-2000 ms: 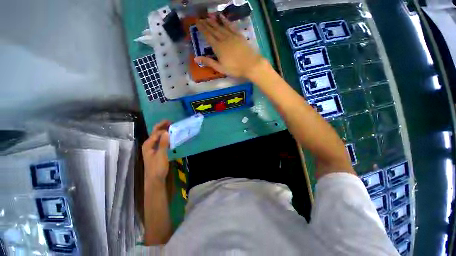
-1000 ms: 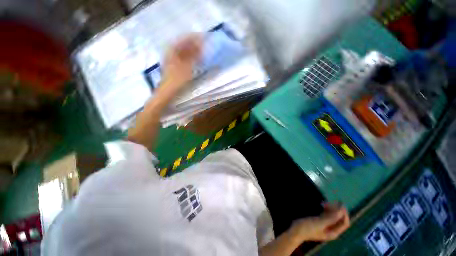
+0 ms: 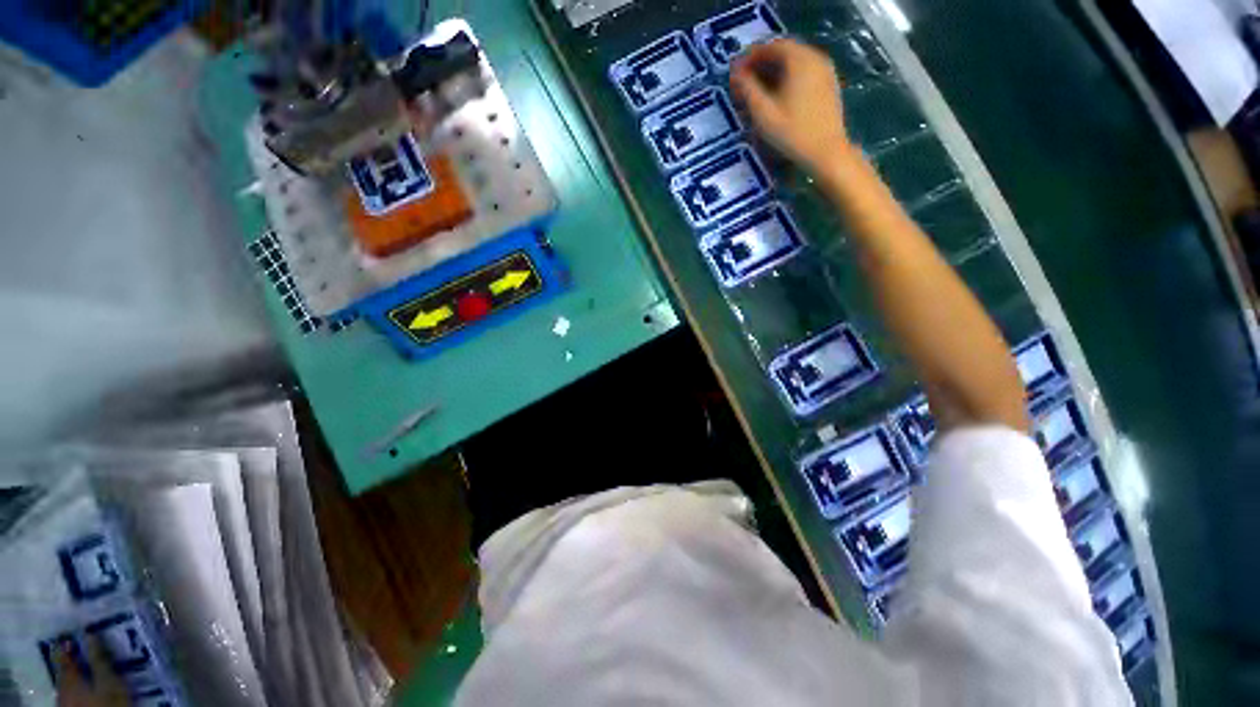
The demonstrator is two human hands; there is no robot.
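Note:
A phone housing (image 3: pixel 391 173) sits in the orange fixture (image 3: pixel 415 225), its upper end partly under the press machine (image 3: pixel 332 124). My right hand (image 3: pixel 795 97) is over the blister tray at the top right, fingers bent down at the lower edge of a housing (image 3: pixel 739 33). Its fingertips are blurred, so a grip cannot be told. My left hand (image 3: pixel 89 677) is at the bottom left, cut off by the picture's edge, with fingers on or beside the housings (image 3: pixel 91 568) on the stacked trays. Its grip cannot be told.
The control panel (image 3: pixel 470 301) with yellow arrows and a red button fronts the metal base plate (image 3: pixel 311 263). A thin tool (image 3: pixel 404 428) and a small white square (image 3: pixel 561 327) lie on the green bench. More housings (image 3: pixel 825 370) lie in trays along the right.
The left hand has moved down from the stacked trays' middle to their housings at the picture's edge. The right hand has moved from the bench edge to the right tray. The view has turned back.

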